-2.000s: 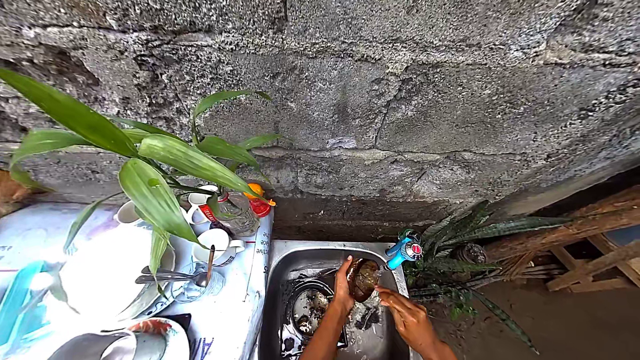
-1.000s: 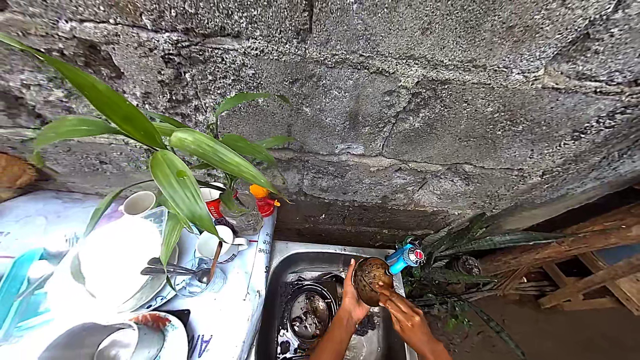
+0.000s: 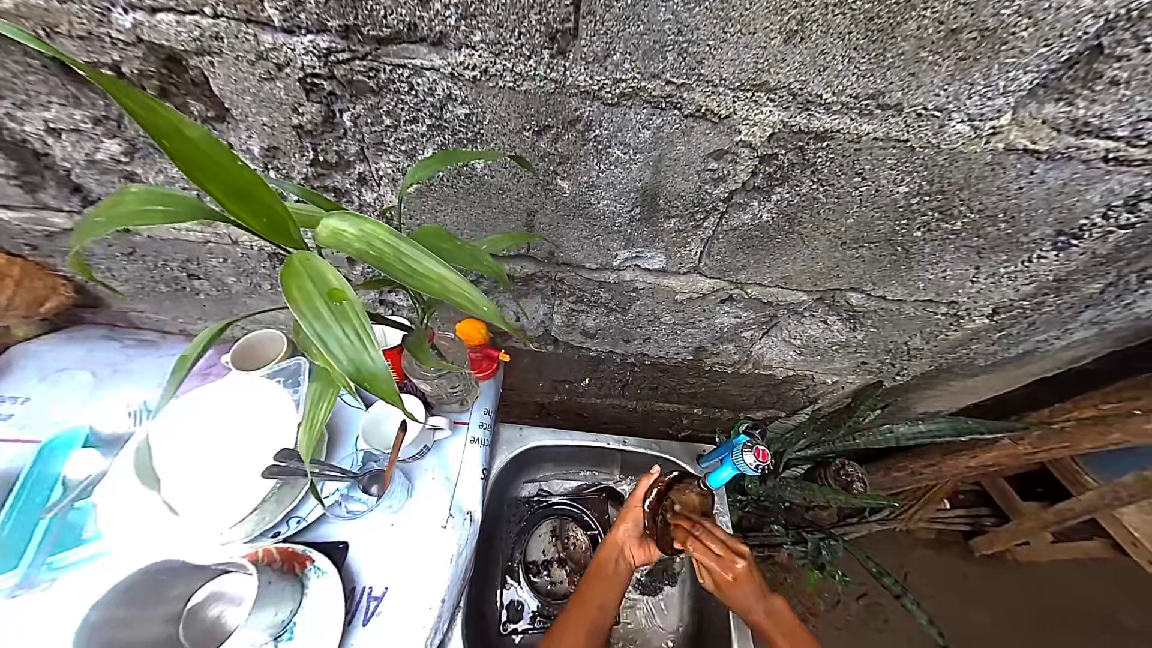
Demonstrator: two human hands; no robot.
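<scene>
My left hand (image 3: 634, 522) grips the rim of a small round brown bowl-like piece (image 3: 673, 513), which is wet and dirty and tilted toward the right. The fingers of my right hand (image 3: 720, 551) press on its inner face; whether they hold anything small is hidden. The piece is just below the spout of a blue faucet (image 3: 738, 457). Beneath my hands is a stainless steel sink (image 3: 576, 454), with a blackened, soot-marked metal piece with a round opening (image 3: 553, 549) lying in its basin.
Left of the sink, a covered counter (image 3: 450, 540) holds white plates (image 3: 225, 450), a white mug (image 3: 396, 427), a glass with spoons (image 3: 369, 490), metal pots (image 3: 162, 612) and a plant in a glass jar (image 3: 441, 382). A concrete block wall (image 3: 630, 180) stands behind; wooden boards (image 3: 1008, 445) lie at right.
The brown piece has gone up to the faucet spout in my left hand, and its face has turned toward the right. The fingers of my right hand have moved onto its inside.
</scene>
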